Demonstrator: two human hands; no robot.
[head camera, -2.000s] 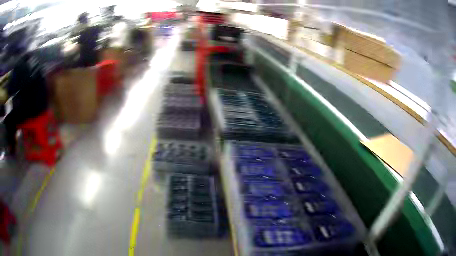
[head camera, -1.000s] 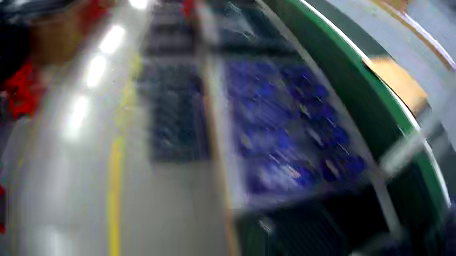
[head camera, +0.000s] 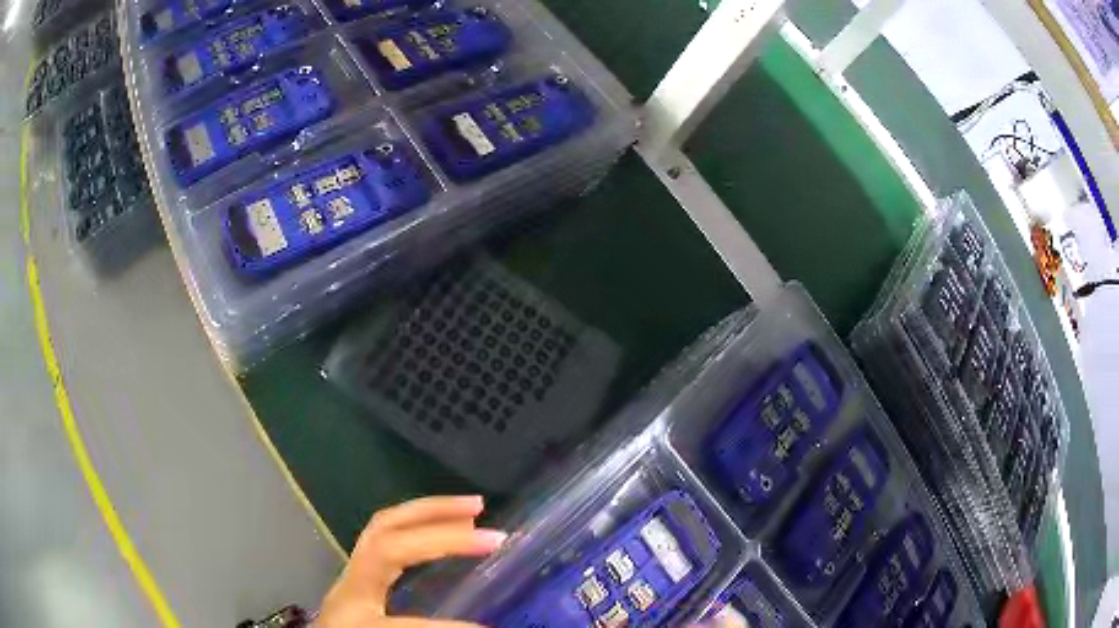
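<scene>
A clear blister tray (head camera: 669, 432) with blue phone housings (head camera: 620, 574), rear side up, lies tilted in view at the lower right. My left hand (head camera: 411, 564) is at its left edge, fingers spread around the edge beside the nearest housing; whether it grips the tray is unclear. A small pinkish patch, perhaps a fingertip of my right hand (head camera: 726, 617), shows at the bottom edge; the rest is cut off. A small-parts tray (head camera: 485, 356) with rows of small round dark parts lies on the green surface behind the tray.
A tall stack of trays (head camera: 405, 252) with blue housings stands at the upper left. Stacked trays with black housings (head camera: 969, 368) stand at the right. A metal rail (head camera: 706, 221) and upright (head camera: 712, 68) run behind. Grey floor with a yellow line (head camera: 71, 429) lies left.
The view has swung down and right, and is sharper. The blue housing stack now sits upper left; the near tray, small-parts tray and my left hand have come into view.
</scene>
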